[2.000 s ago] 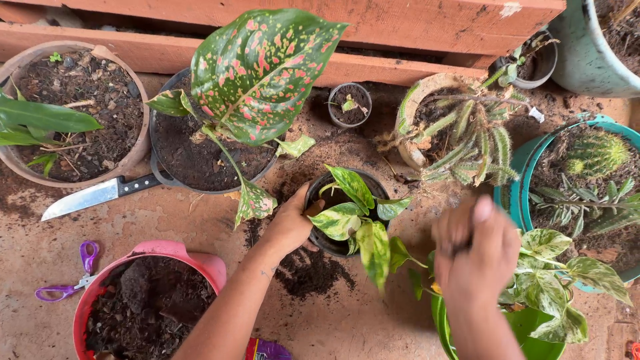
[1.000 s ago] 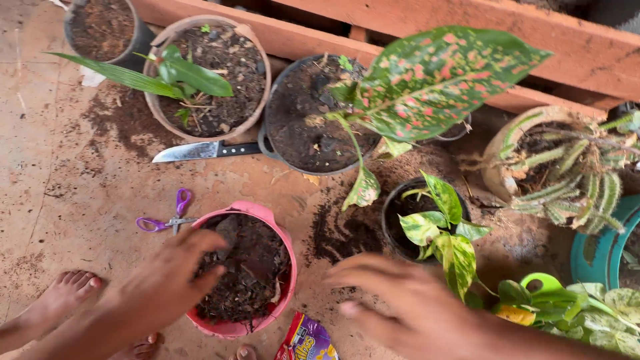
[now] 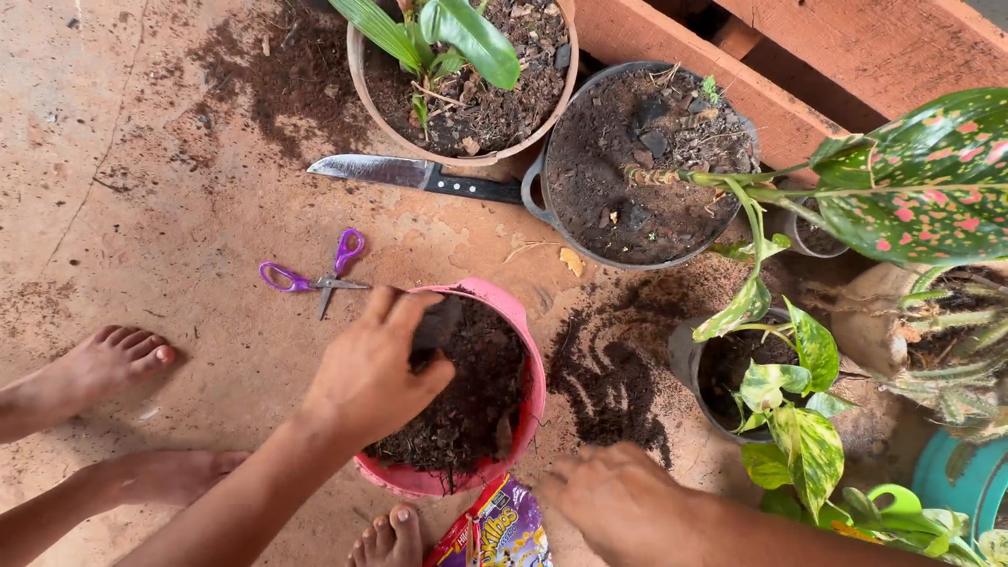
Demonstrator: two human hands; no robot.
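My left hand [image 3: 376, 366] is over the left side of a pink plastic pot [image 3: 535, 378] full of dark soil, its fingers bent at a dark piece I cannot make out; whether it grips that is unclear. Low over the floor at the edge of the spilled soil [image 3: 618, 394] is my right hand [image 3: 614, 488], fingers slightly bent, their tips partly hidden. A small dark pot [image 3: 685, 354] with a variegated pothos [image 3: 807, 449] stands to its upper right. Purple-handled scissors [image 3: 329, 281] lie spread on the floor left of the pink pot.
A kitchen knife [image 3: 417, 175] lies between a round clay-coloured pot [image 3: 362, 87] and a grey pot [image 3: 538, 189] with a spotted-leaf plant. A snack packet [image 3: 504, 528] lies below the pink pot. Cactus and teal pots [image 3: 937, 472] are at right. Another person's bare feet [image 3: 118, 358] are at left.
My left hand, two seconds ago at the small dark pot, is now over the pink pot. My right hand has left the pothos leaves and come down near the spilled soil. The view has swung left.
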